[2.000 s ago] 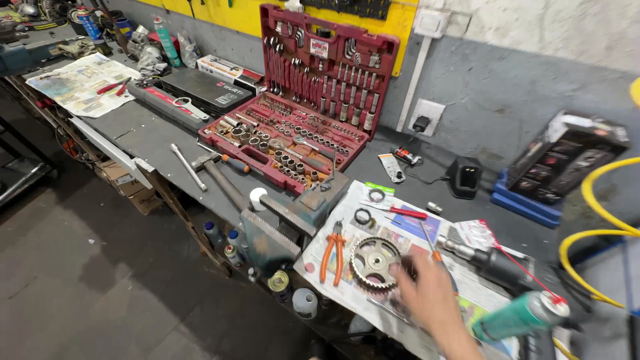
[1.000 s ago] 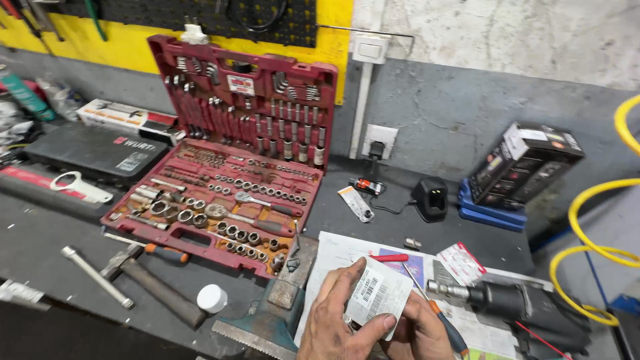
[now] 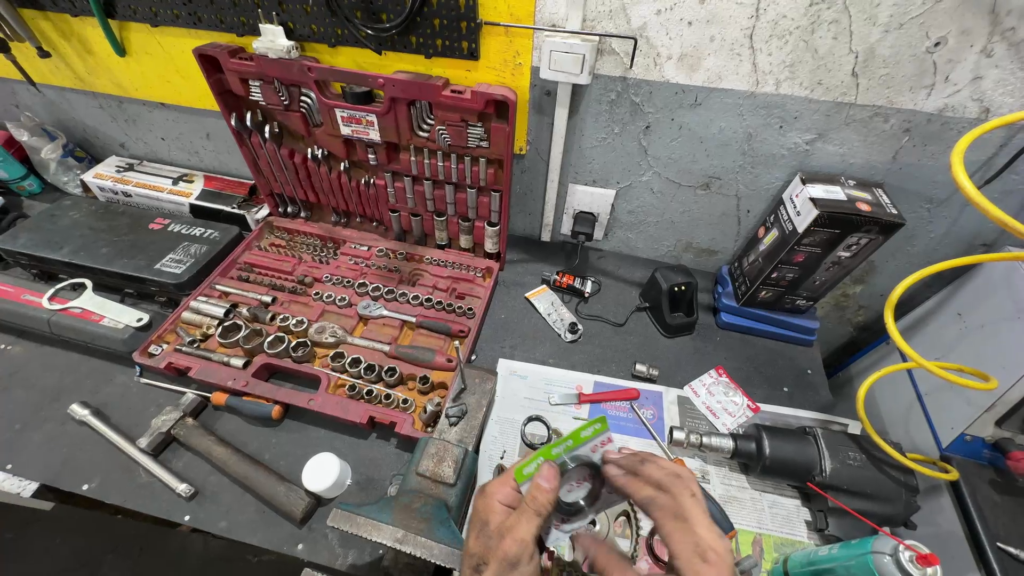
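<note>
My left hand (image 3: 512, 524) grips the left side of a clear packet with a green-printed top (image 3: 563, 468). A black ring, apparently an oil seal (image 3: 578, 490), shows inside it. My right hand (image 3: 668, 512) is at the packet's right edge, its fingers partly blurred, thumb side against the plastic. Below the hands a toothed metal gear (image 3: 620, 528) is mostly hidden. Another black ring (image 3: 536, 431) lies on the newspaper (image 3: 520, 392), just behind the packet. A red-handled scraper (image 3: 596, 397) and a screwdriver (image 3: 652, 428) lie behind my right hand.
A red socket set case (image 3: 472, 336) stands open behind a bench vise (image 3: 436, 472). Hammer (image 3: 232, 464), extension bar (image 3: 132, 450) and white cap (image 3: 326, 475) lie left. On the right are an impact wrench (image 3: 800, 468), spray can (image 3: 864, 558), charger (image 3: 670, 302) and yellow coiled hose (image 3: 920, 362).
Two seconds ago one hand reached over the gear. A second ago both hands held the packet with its white, printed side up; now its green top and the ring show. The view has moved closer.
</note>
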